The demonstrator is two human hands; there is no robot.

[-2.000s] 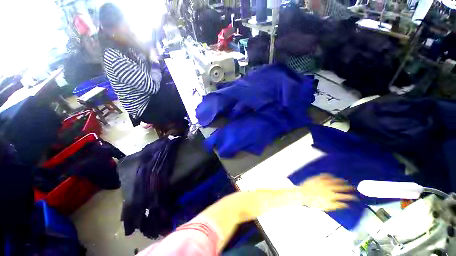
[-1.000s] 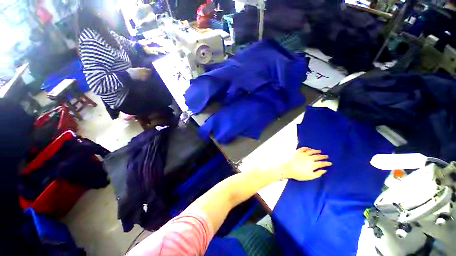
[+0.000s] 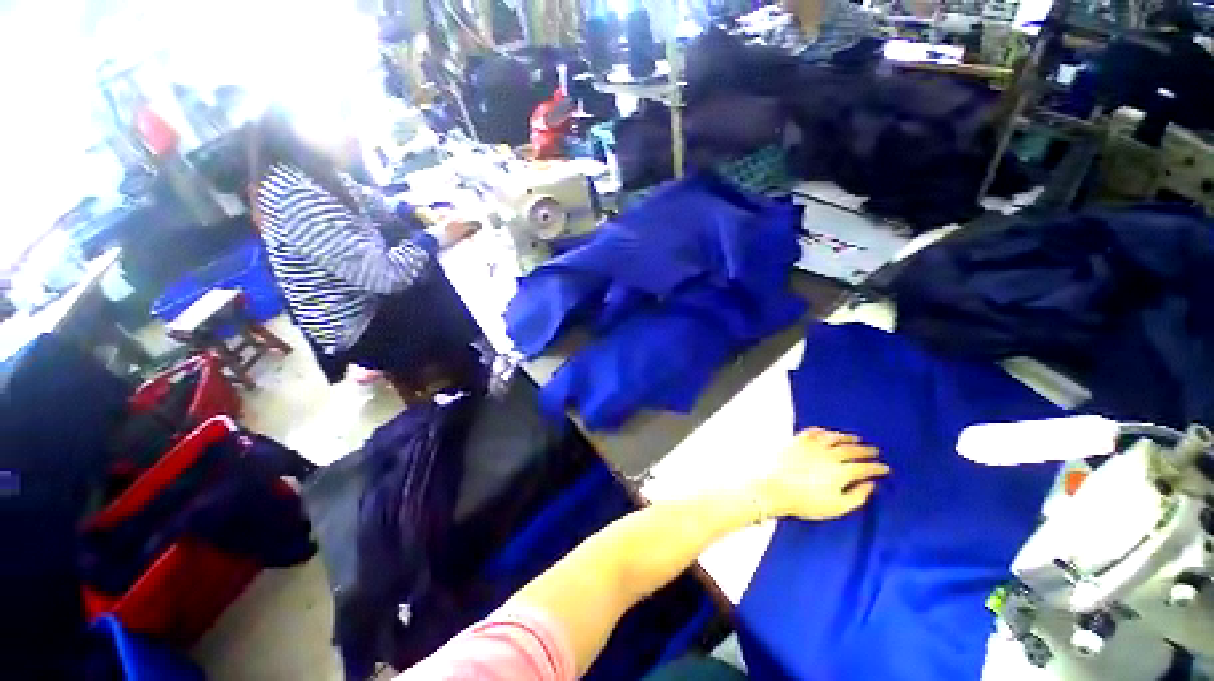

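A royal-blue cloth panel (image 3: 919, 492) lies spread on the white machine table (image 3: 726, 432), its lower end reaching the bottom edge of the view. My left hand (image 3: 823, 475) rests palm down on the panel's left part, fingers slightly apart and pointing right. It grips nothing that I can see. The cream-white sewing machine head (image 3: 1118, 559) stands right of the panel, cut off by the frame. A long white lamp-like bar (image 3: 1038, 440) reaches over the panel. The needle area is not visible. My right hand is not in view.
A rumpled blue cloth heap (image 3: 666, 293) lies beyond the table, near another machine (image 3: 549, 213). A person in a striped top (image 3: 333, 260) works there. Dark cloth (image 3: 1065, 293) lies at right. Dark pieces (image 3: 413, 519) are stacked at left, near a red crate (image 3: 173, 572).
The blue panel was bunched farther back two seconds ago and now lies spread toward me. My left hand has come to rest on it. The view shifted slightly.
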